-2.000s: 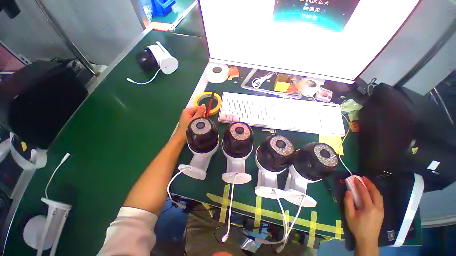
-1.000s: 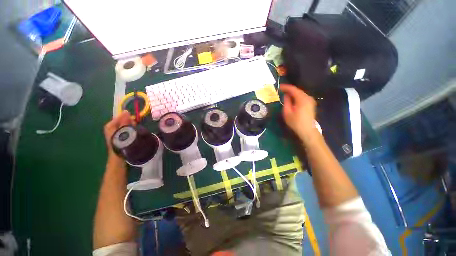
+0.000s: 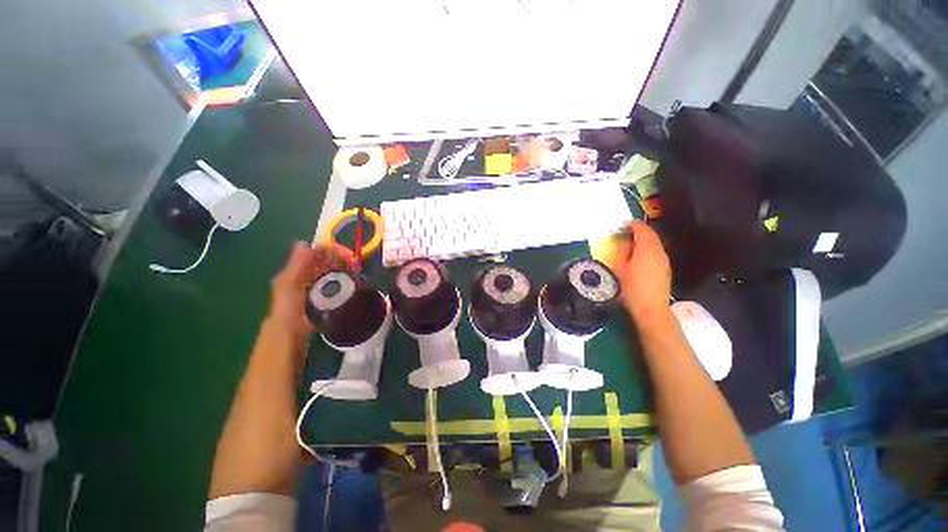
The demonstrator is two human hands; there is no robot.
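Several white cameras with black ball heads stand in a row before me: leftmost (image 3: 351, 317), second (image 3: 427, 301), third (image 3: 503, 307) and rightmost (image 3: 578, 301). Their lens rings face up and their thin white cords hang over the bench edge. My left hand (image 3: 298, 283) is at the left side of the leftmost head, its fingers blurred and partly hidden; a grip cannot be told. My right hand (image 3: 647, 274) is beside the rightmost head, fingers apart and holding nothing visible, over a yellow note (image 3: 609, 247).
A white keyboard (image 3: 499, 220) lies behind the cameras, below the bright monitor (image 3: 468, 62). Yellow tape roll (image 3: 335, 231) and white tape roll (image 3: 359, 167) are at left. A mouse (image 3: 704, 341) lies right, near a black bag (image 3: 790, 197). Another camera (image 3: 224, 200) lies far left.
My right hand has left the mouse and moved to the right side of the rightmost camera. The two right-hand cameras' heads now face more upward. My left hand stays by the leftmost camera. The view has shifted.
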